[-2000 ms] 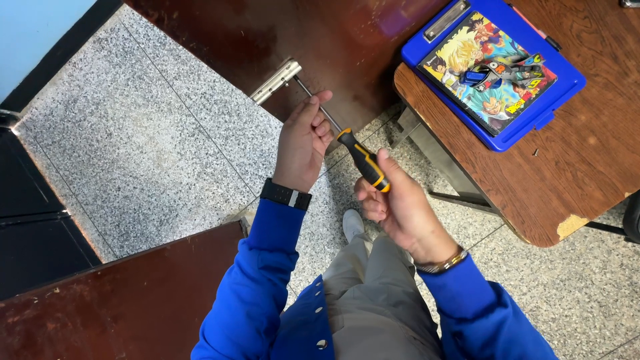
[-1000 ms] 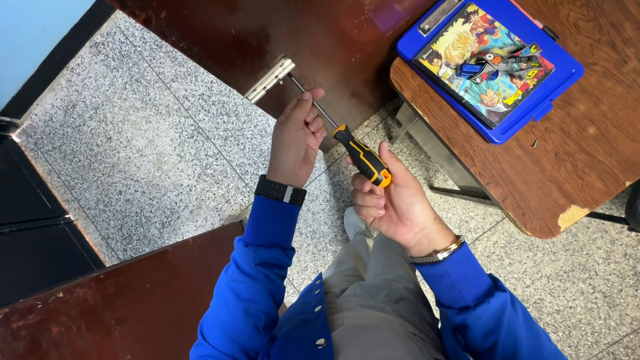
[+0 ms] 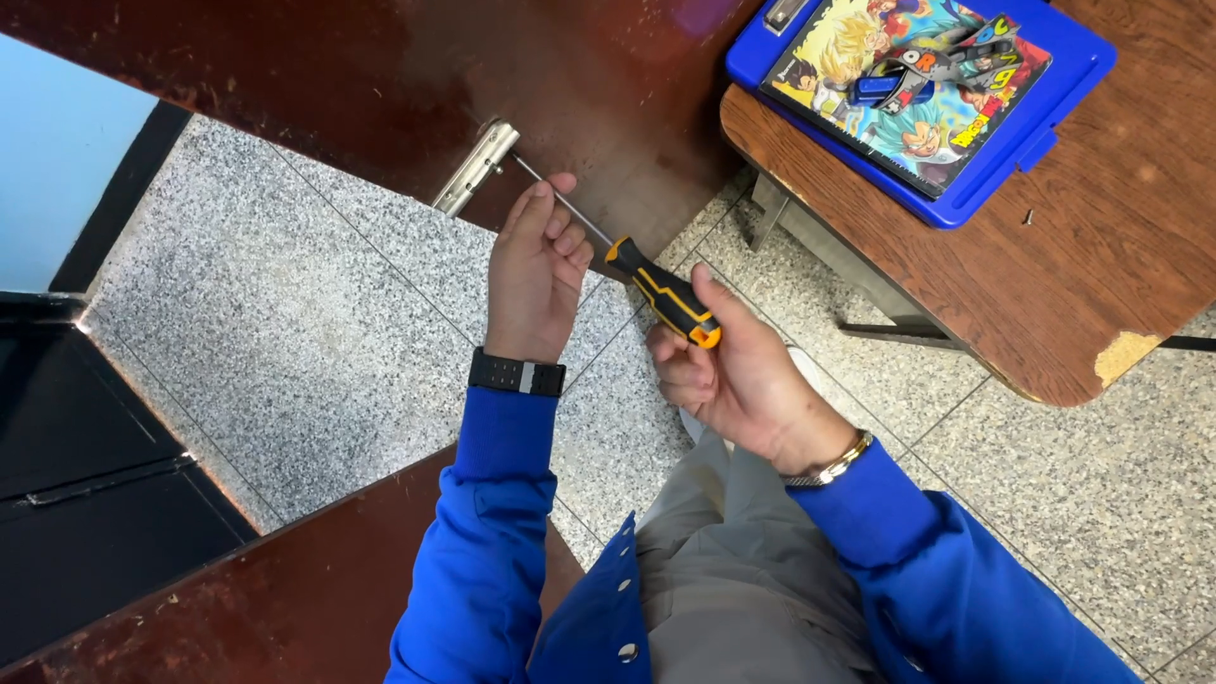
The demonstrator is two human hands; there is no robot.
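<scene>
A black-and-yellow screwdriver (image 3: 670,296) slants between my hands, its shaft pointing up and left. My left hand (image 3: 541,261) pinches the metal shaft between thumb and fingertips. The handle's butt end rests in the fingers of my right hand (image 3: 736,375). At the shaft's far end is a silver metal door bolt or latch (image 3: 478,168), fixed to the dark reddish-brown door panel (image 3: 380,85) near its edge. The screwdriver's tip meets the right side of the fitting; the exact contact point is too small to tell.
To the right stands a wood-topped table (image 3: 1026,304) with a chipped corner. A blue clipboard case (image 3: 1073,71) lies on it, bearing an illustrated notebook (image 3: 836,57) and a printed lanyard (image 3: 921,76). A small screw (image 3: 1029,218) lies nearby. Another brown panel (image 3: 313,570) is at lower left.
Both hands stay on the screwdriver, which keeps nearly the same slant. The fingers of my right hand have shifted slightly around the handle's end.
</scene>
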